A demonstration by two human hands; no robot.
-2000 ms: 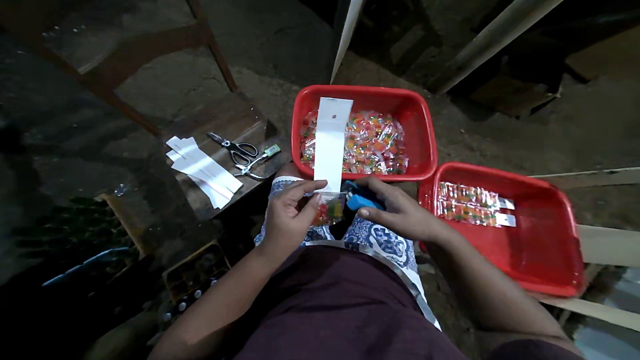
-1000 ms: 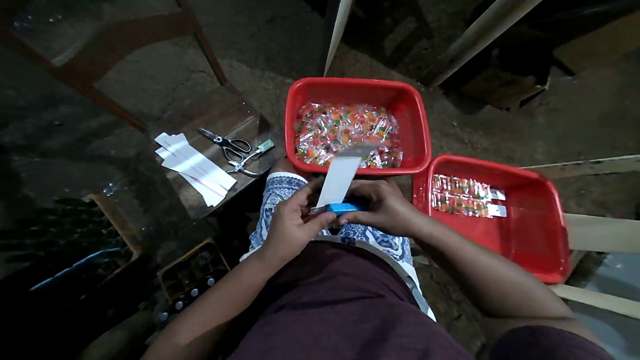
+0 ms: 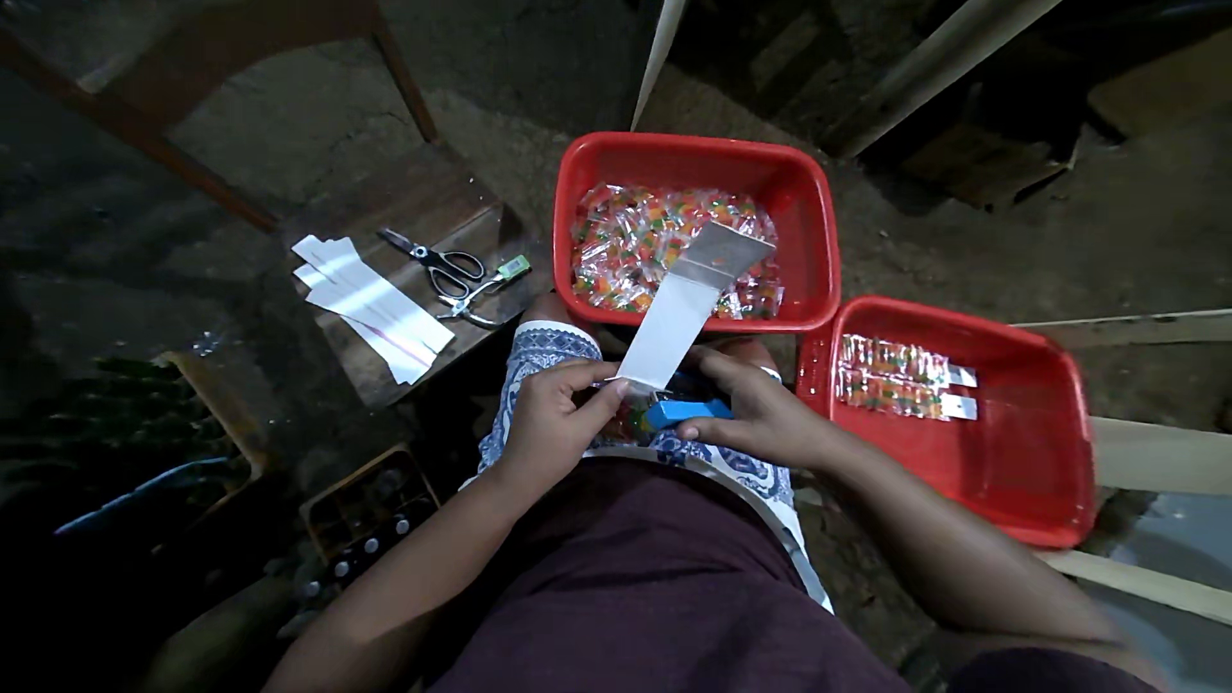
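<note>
A long white card strip, bent near its far end, rises from my left hand, which pinches its near end. Below the strip hang small clear packets of colourful sweets, partly hidden by my fingers. My right hand holds a blue stapler against the near end of the strip. Just beyond my hands, a red plastic basin holds many loose sweet packets. In a second red basin to the right lie two strips of sweet packets with white card ends.
On a wooden chair seat at the left lie white card strips, black-handled scissors and pliers-like cutters beside a small green-and-white item. A crate of bottles stands at the lower left.
The white card strip stood nearly straight up the view two seconds ago; it now leans right with its far end bent. The stapler has moved over to the strip's near end.
</note>
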